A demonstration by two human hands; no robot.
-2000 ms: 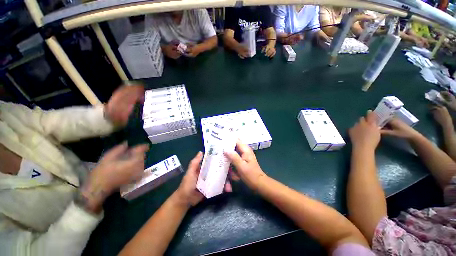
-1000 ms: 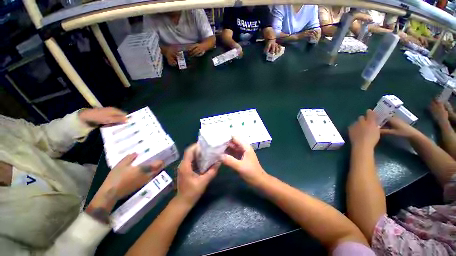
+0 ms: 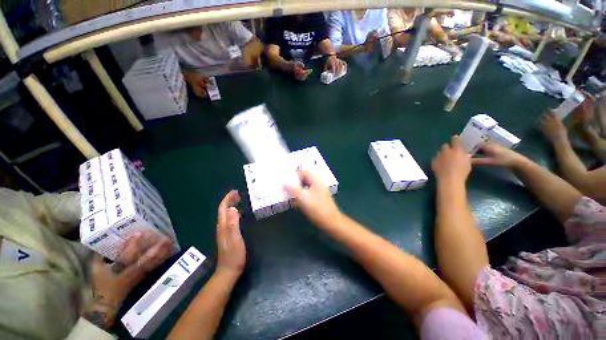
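A white carton (image 3: 258, 133), blurred by motion, slants over a row of white cartons (image 3: 315, 169) on the green table. My right hand (image 3: 313, 198) is at the carton's near end, thumb and fingers closed on it; the exact grip is blurred. My left hand (image 3: 230, 236) is open and empty, fingers up, left of the row and apart from it. The row lies flat, its near side showing dark seams, and the held carton hides part of its top.
At left, a neighbour's hand (image 3: 136, 259) touches a carton block (image 3: 123, 199); a single carton (image 3: 164, 292) lies beside my left forearm. A carton pair (image 3: 397, 165) lies to the right. Another person's hands hold a carton (image 3: 477, 133). Shelf tubes (image 3: 199, 33) cross above; a carton stack (image 3: 156, 85) stands behind.
The carton has gone from between both my hands to over the row, with my right hand at it. My left hand has let go. The neighbour's block is tipped up on its side.
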